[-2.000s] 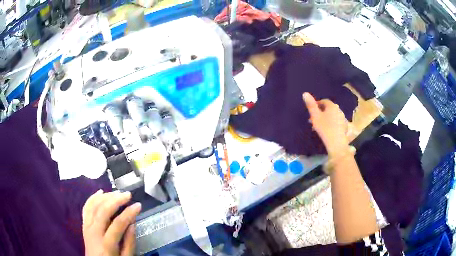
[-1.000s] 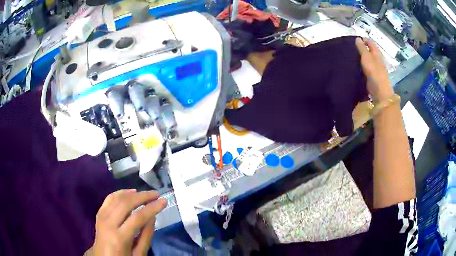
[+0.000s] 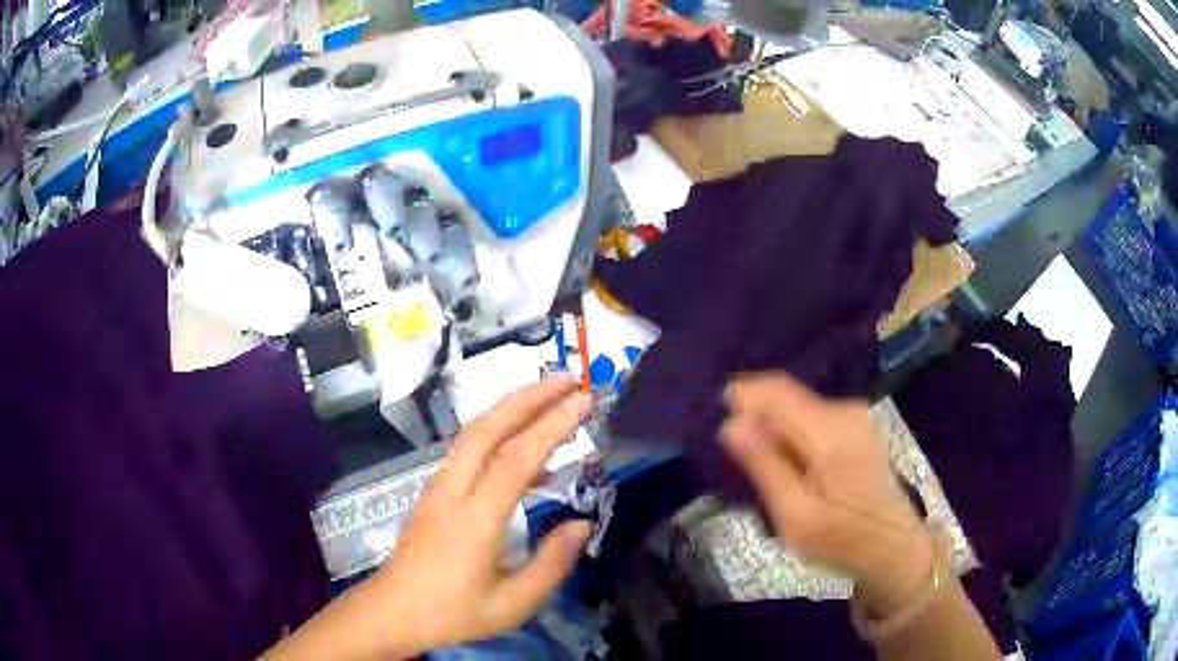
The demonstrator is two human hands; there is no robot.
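A dark purple cut panel (image 3: 762,258) lies right of the white overlock machine (image 3: 401,110) and hangs over the table's front edge. My right hand (image 3: 820,491) is at its near edge, blurred, with the fingers drawn together on the cloth. My left hand (image 3: 485,529) is open and empty in front of the machine, palm turned right, fingers apart. A large dark purple body panel (image 3: 155,478) spreads left of the machine, apart from my left hand.
Orange and blue handled tools (image 3: 584,351) lie beside the machine. Brown card (image 3: 762,133) is under the purple cloth. More purple pieces (image 3: 1001,452) hang at the right, near blue crates (image 3: 1111,517). A speckled pale cloth (image 3: 762,555) is below the table edge.
My right hand has come from the panel's far right corner to its near edge, drawing cloth toward me. My left hand has moved right and forward. The panel is now bunched.
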